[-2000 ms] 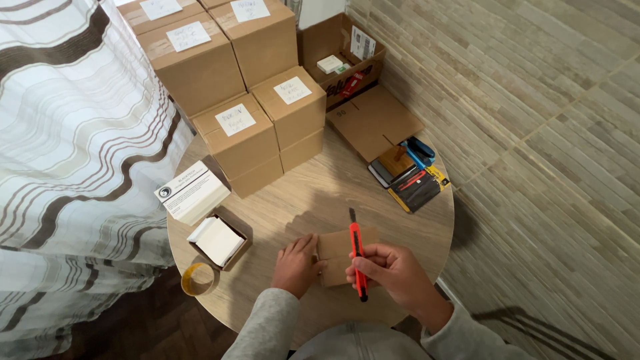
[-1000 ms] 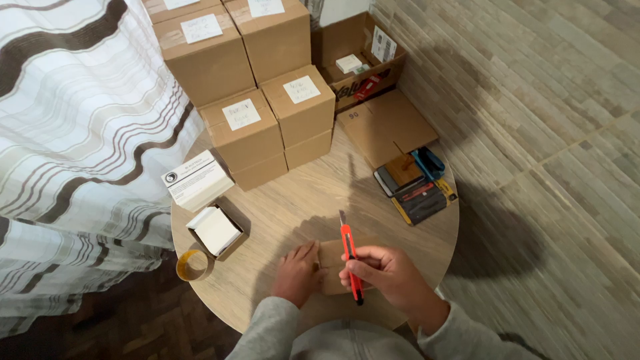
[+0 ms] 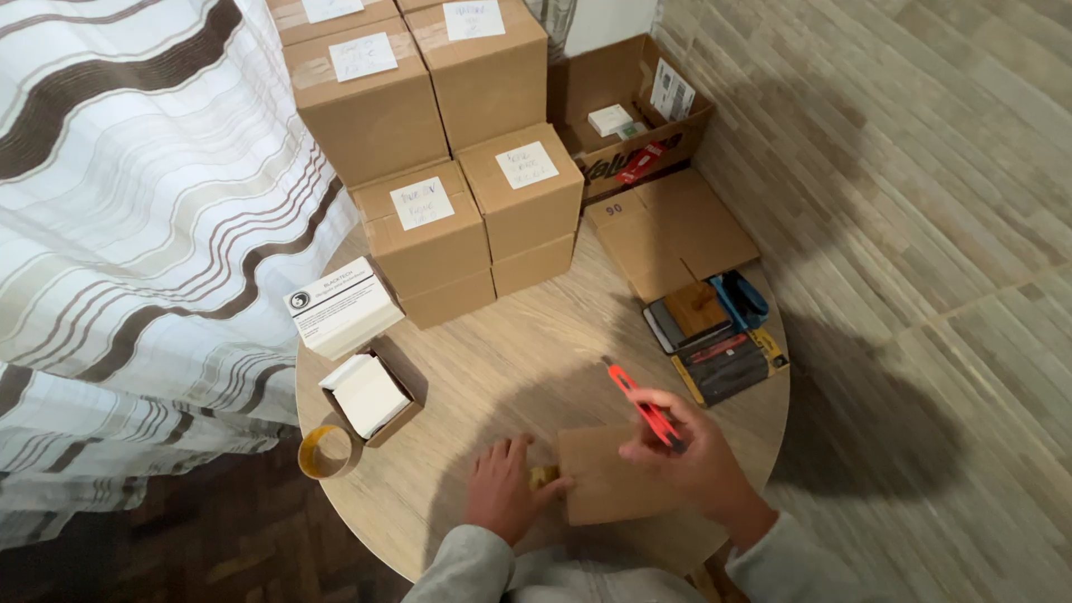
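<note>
My right hand (image 3: 691, 456) holds a red utility knife (image 3: 645, 409), its tip pointing up and left above the table. Below it lies a small piece of brown cardboard (image 3: 615, 481) near the table's front edge; whether it is a flat sheet or a folded box I cannot tell. My left hand (image 3: 507, 488) rests at the cardboard's left edge, thumb touching it, fingers spread on the wood. A small yellowish thing (image 3: 544, 477) shows between that thumb and the fingers, partly hidden.
Stacked cardboard boxes (image 3: 427, 243) with handwritten labels stand at the back. At left are printed cards (image 3: 343, 306), a small box of white papers (image 3: 398, 427) and a tape roll (image 3: 303, 456). At right lie flat cardboard (image 3: 670, 226), a wallet-like item (image 3: 691, 314) and a packaged tool (image 3: 729, 368), before an open carton (image 3: 691, 134).
The knife has tilted further to the left and moved right of my left hand. My left hand has shifted toward the cardboard's left edge, and more of the cardboard shows.
</note>
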